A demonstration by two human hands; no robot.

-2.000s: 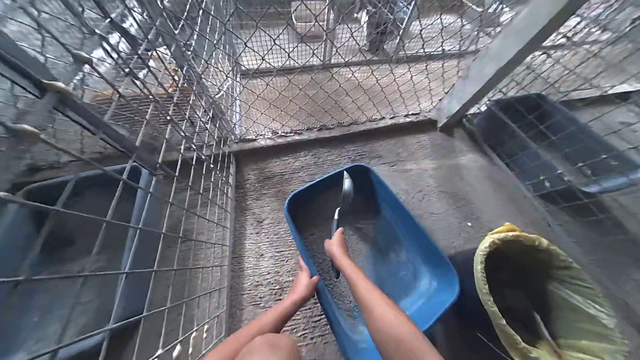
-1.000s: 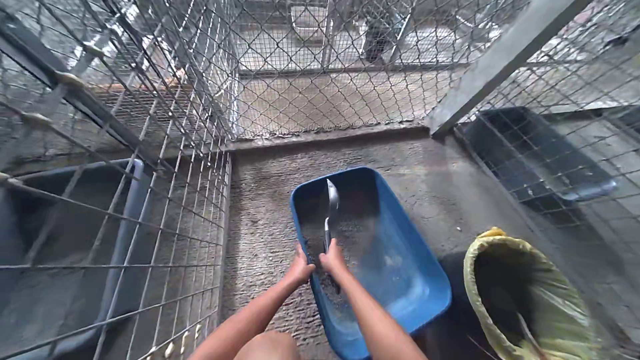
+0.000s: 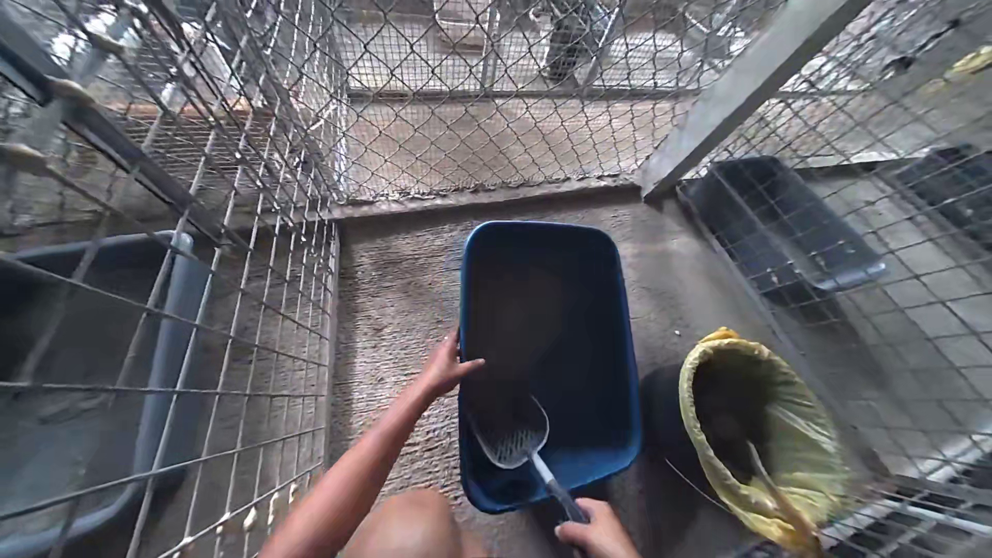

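Observation:
A deep blue plastic tray (image 3: 629, 341) stands on the rough concrete floor, with dark loose material in its shadowed inside. My left hand (image 3: 448, 366) grips the tray's left rim, its thumb over the edge. In my right hand (image 3: 595, 530), at the tray's near end, is the dark handle of a slotted metal scoop (image 3: 513, 440). The scoop's head lies inside the near left part of the tray, and its slots show. How much the scoop carries cannot be told.
A bin lined with a yellow bag (image 3: 806, 411) stands to the right, a stick-like handle in it. Wire mesh (image 3: 496, 147) encloses the front and both sides. Beyond it are a grey tray (image 3: 174, 325) at left and a dark tray (image 3: 783, 225) at right.
The scoop has moved from the tray's far part to its near end, and my right hand has drawn back with it. The tray, slanted before, now points nearly straight ahead.

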